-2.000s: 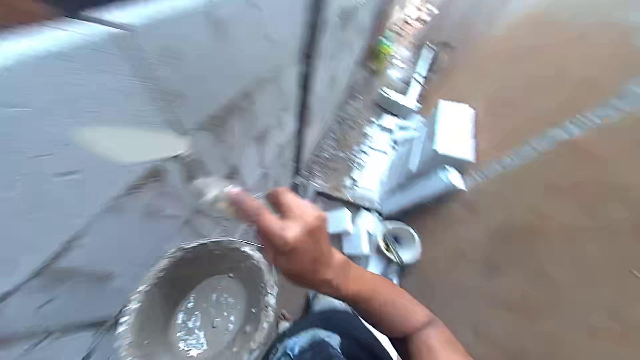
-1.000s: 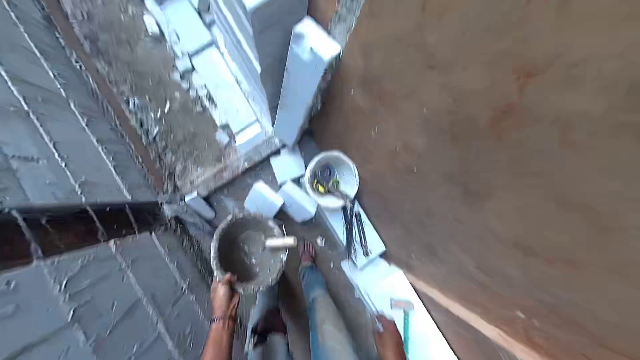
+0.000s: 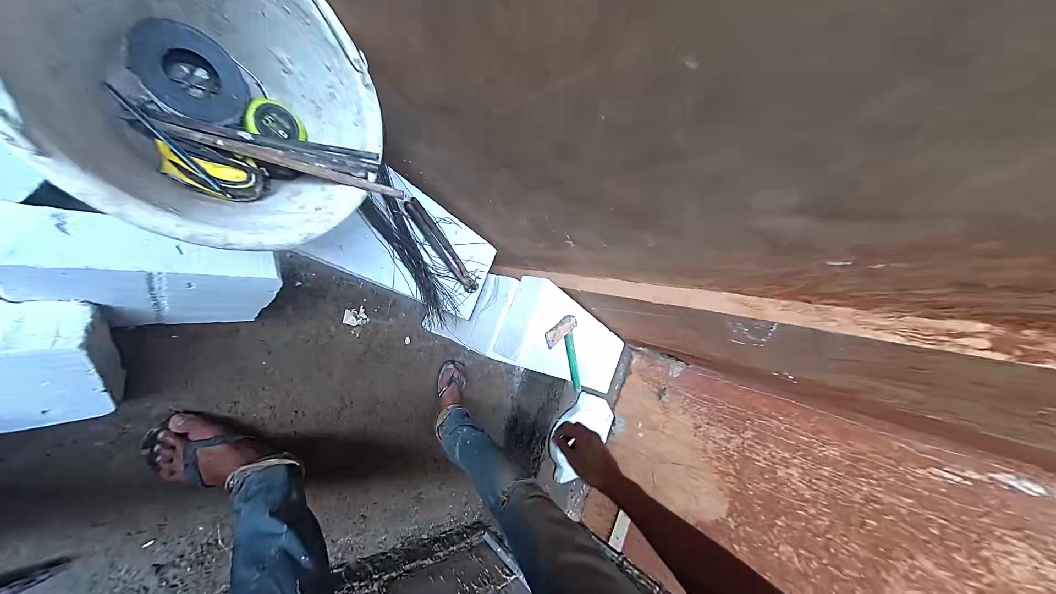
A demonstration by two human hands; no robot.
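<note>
My right hand point(image 3: 584, 450) is at the lower right, over a small white piece point(image 3: 596, 412) on the floor by the wall; its fingers are curled, and whether it grips that piece is unclear. Just above it a hammer with a green handle point(image 3: 572, 361) lies on a white block point(image 3: 540, 318). Farther up, dark wires point(image 3: 404, 247) and a pincer-like tool point(image 3: 440, 245) lie on another white slab. A white bucket point(image 3: 322, 210) at the upper left holds a tape measure point(image 3: 275, 121), a dark disc point(image 3: 186, 70), a yellow-and-black tool point(image 3: 210, 171) and rods. My left hand is out of view.
White blocks point(image 3: 132, 264) lie at the left, below the bucket. A brown wall point(image 3: 701, 165) runs along the right side, with a reddish surface point(image 3: 784, 445) at its foot. My sandalled feet point(image 3: 214, 450) stand on the dark floor. A dark-edged object point(image 3: 450, 569) is at the bottom.
The view has swung toward the wall and the tool bucket. The mortar bucket, held by my left hand one second ago, is out of view, as is that hand.
</note>
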